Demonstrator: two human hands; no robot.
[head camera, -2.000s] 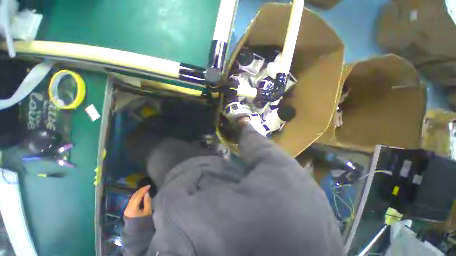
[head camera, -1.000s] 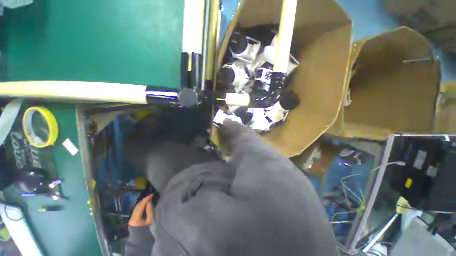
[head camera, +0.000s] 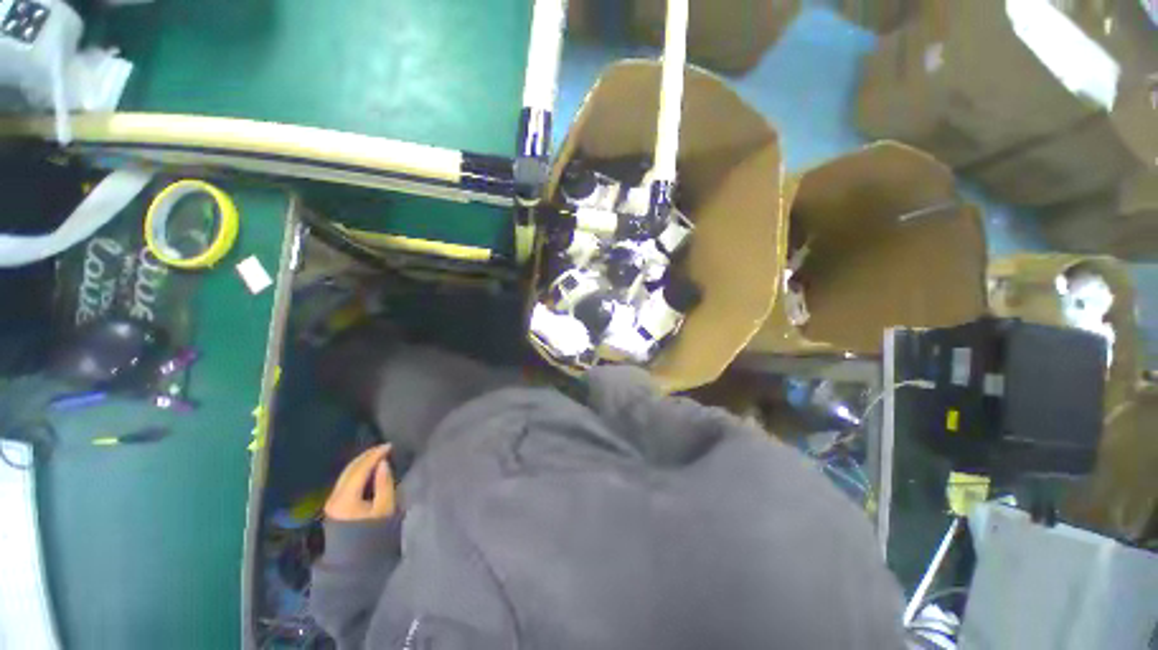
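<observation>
Several white cameras with black ball heads (head camera: 654, 315) lie jumbled in an open brown carton (head camera: 726, 216). My right sleeve reaches to the carton's near edge. My right hand itself cannot be made out there. My left hand (head camera: 361, 488) is low at my left side, beside my grey jacket, with its fingers curled. Whether it holds anything cannot be told.
A cream tube (head camera: 673, 89) crosses above the carton. A second open carton (head camera: 895, 241) stands to its right. The green bench (head camera: 140, 508) at left bears a yellow tape roll (head camera: 191, 225), a black mouse (head camera: 112, 351) and pens. Black equipment (head camera: 1048, 394) stands at right.
The view has shifted. My right hand, earlier on the cameras in the carton, has drawn back towards the near edge and no longer shows. My left hand has stayed at my side.
</observation>
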